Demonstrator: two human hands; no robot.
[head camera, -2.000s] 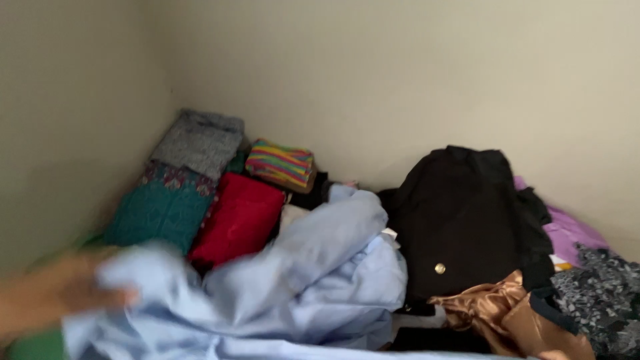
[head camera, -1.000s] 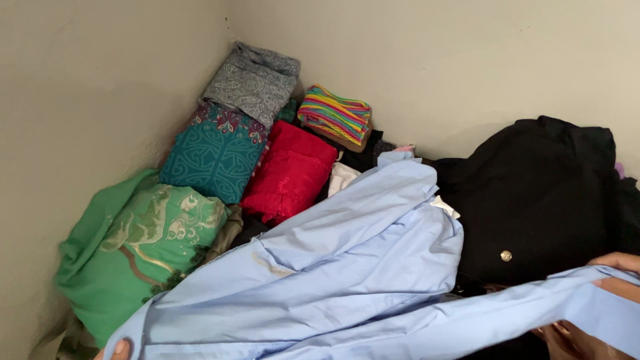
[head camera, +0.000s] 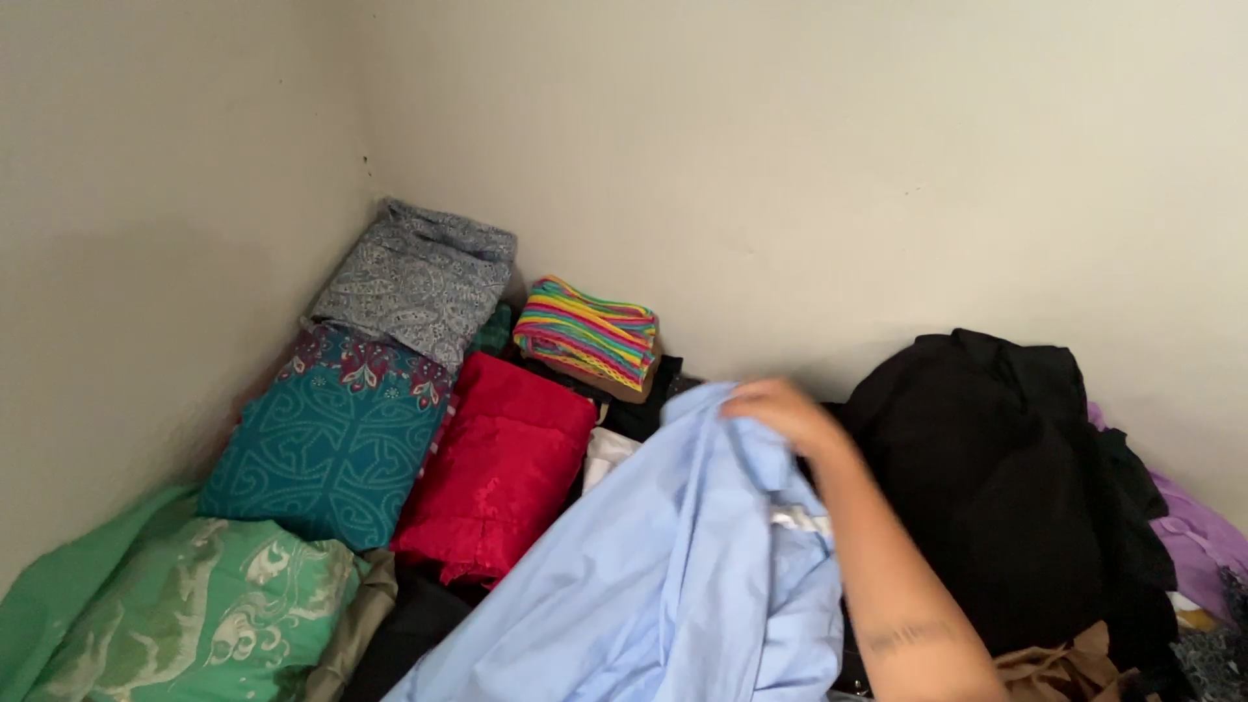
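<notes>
My right hand (head camera: 777, 411) grips the upper end of a light blue cloth garment (head camera: 624, 575), which hangs in folds down to the bottom edge of the view. A white strip shows on the garment just below the wrist. My left hand is out of sight. Behind and left of the blue garment lie a folded red cloth (head camera: 502, 458) and a white cloth (head camera: 606, 456). To the right of my forearm is a heaped black garment (head camera: 975, 487).
Folded teal patterned cloth (head camera: 327, 448), grey paisley cloth (head camera: 419, 278) and a striped bundle (head camera: 588, 331) stand against the walls. Green printed fabric (head camera: 214, 604) lies at lower left. Brown satin (head camera: 1063, 673) and purple cloth (head camera: 1199, 536) are at right.
My right hand has moved from the blue garment's edge at lower right to its upper end near the middle. The fingers of my left hand, at the bottom edge one second ago, have left the view.
</notes>
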